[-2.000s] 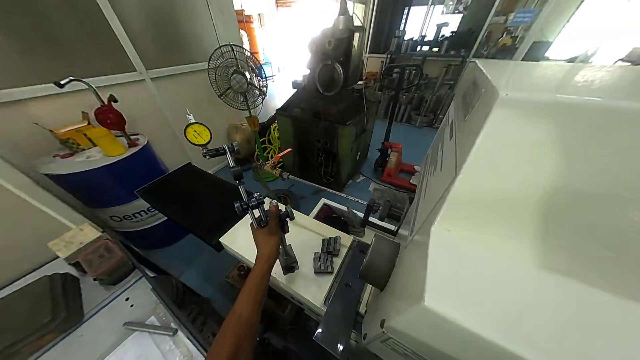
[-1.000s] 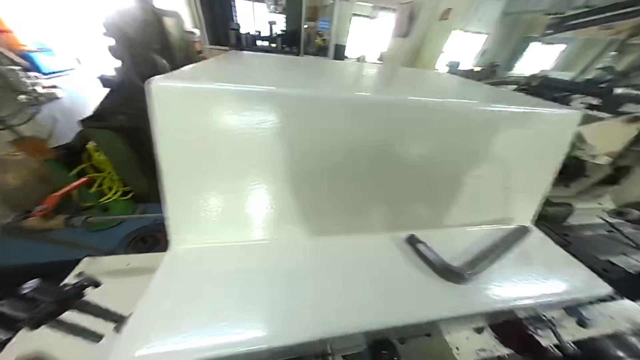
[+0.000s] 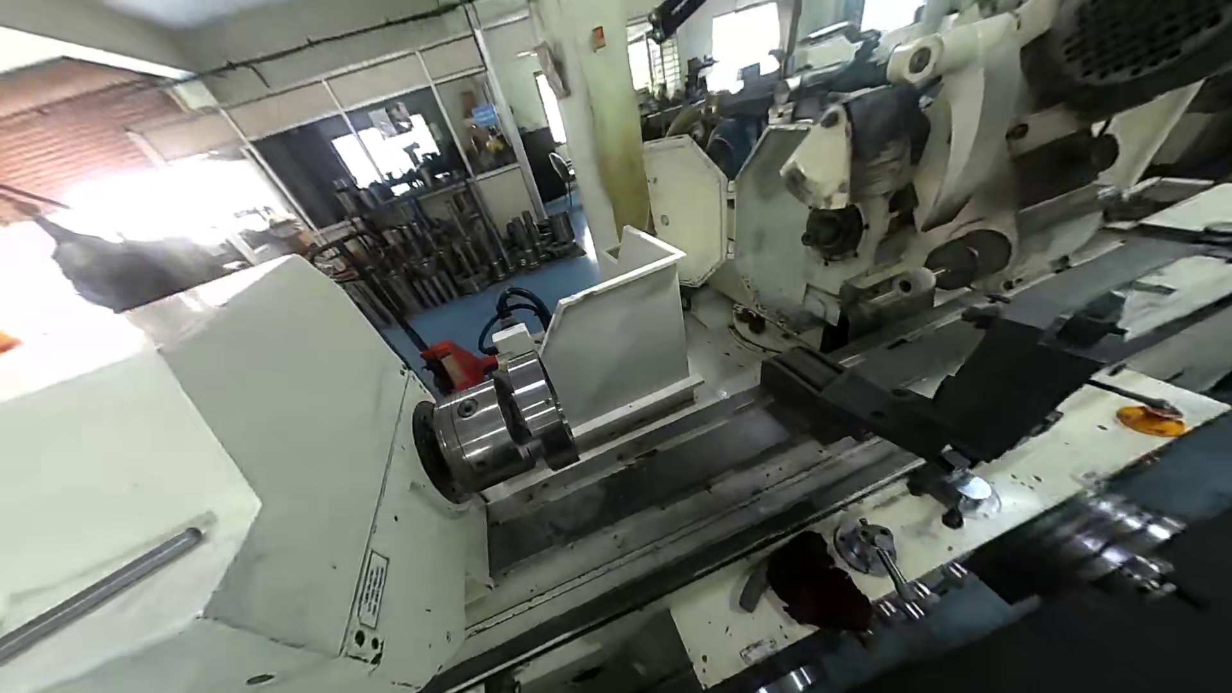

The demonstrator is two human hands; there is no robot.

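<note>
Neither of my hands shows in the head view now. A steel chuck (image 3: 496,423) projects from the white headstock housing (image 3: 318,414) of a large grinding machine. Along the middle run the machine's bed ways (image 3: 654,491). A grey metal bar (image 3: 101,592) lies on the housing at the lower left. A dark cloth (image 3: 821,582) rests on the machine's front ledge, close to a lever handle (image 3: 890,568).
Behind the chuck stands a white sheet-metal guard (image 3: 626,337). The wheel head (image 3: 876,183) rises at the upper right. A dark bracket (image 3: 1001,395) crosses the bed, and an orange object (image 3: 1150,421) sits on the front ledge. Steel bars (image 3: 462,241) stand near the back wall.
The view has swung far to the right along the machine. Two seconds ago one hand held a dial indicator stand on a white surface; that hand is out of view now.
</note>
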